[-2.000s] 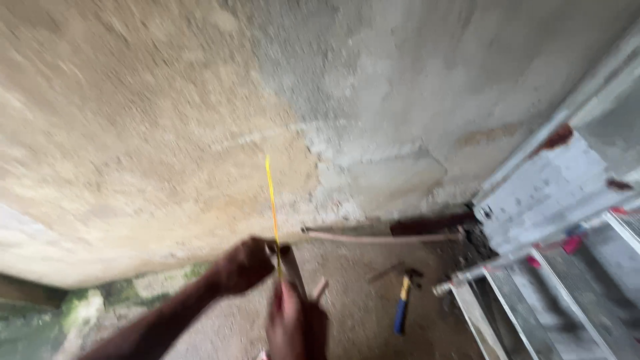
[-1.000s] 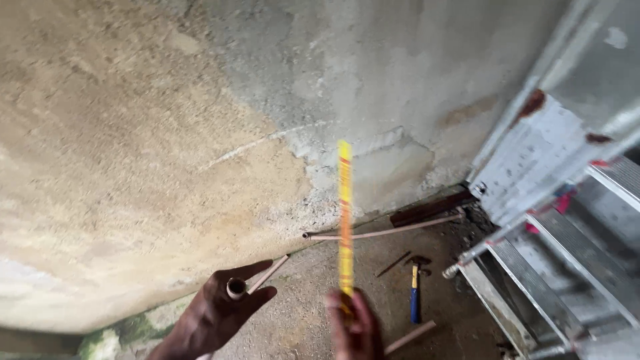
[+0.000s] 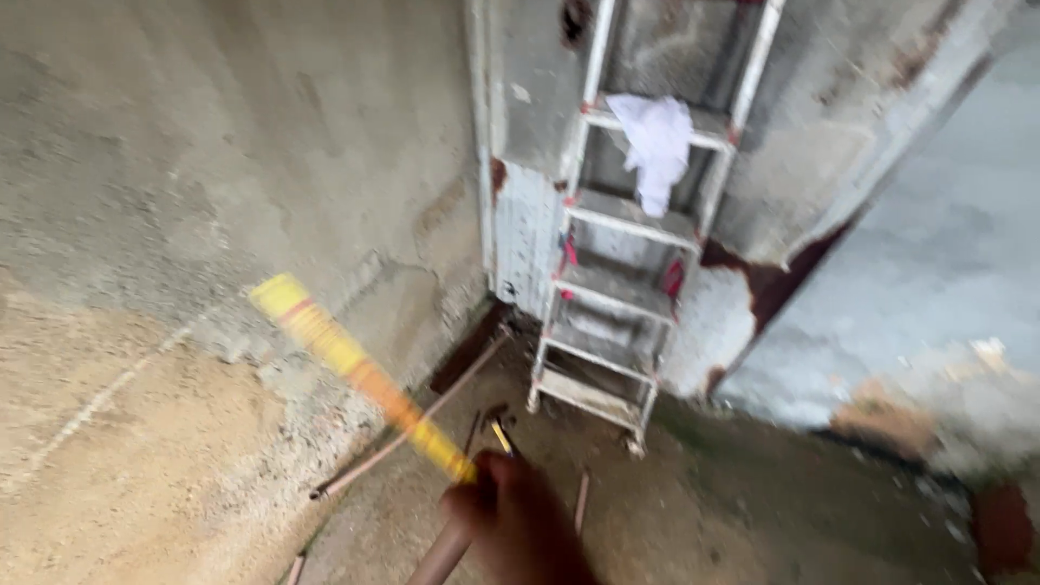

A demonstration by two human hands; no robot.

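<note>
My right hand [image 3: 516, 516], blurred, comes in from the bottom edge closed around the lower end of a yellow measuring tape [image 3: 345, 357]. The tape's blade, with an orange stretch, sticks out up and to the left in front of the wall. A pinkish pipe [image 3: 443, 552] shows just below the hand; whether the fingers touch it cannot be told. Beyond the hand, a hammer [image 3: 500, 431] with a yellow and blue handle lies on the floor. My left hand is out of view.
An aluminium stepladder [image 3: 609, 292] with a white cloth [image 3: 656, 146] on a step stands in the corner. A long pipe [image 3: 422, 418] lies along the base of the plastered wall [image 3: 325, 146]. Short pipe pieces [image 3: 582, 500] lie on the floor. Right stands a bluish wall [image 3: 918, 284].
The view has swung right, showing more of the ladder. My left hand, in view with a pipe one second ago, is gone from the picture. The tape now slants left instead of standing upright.
</note>
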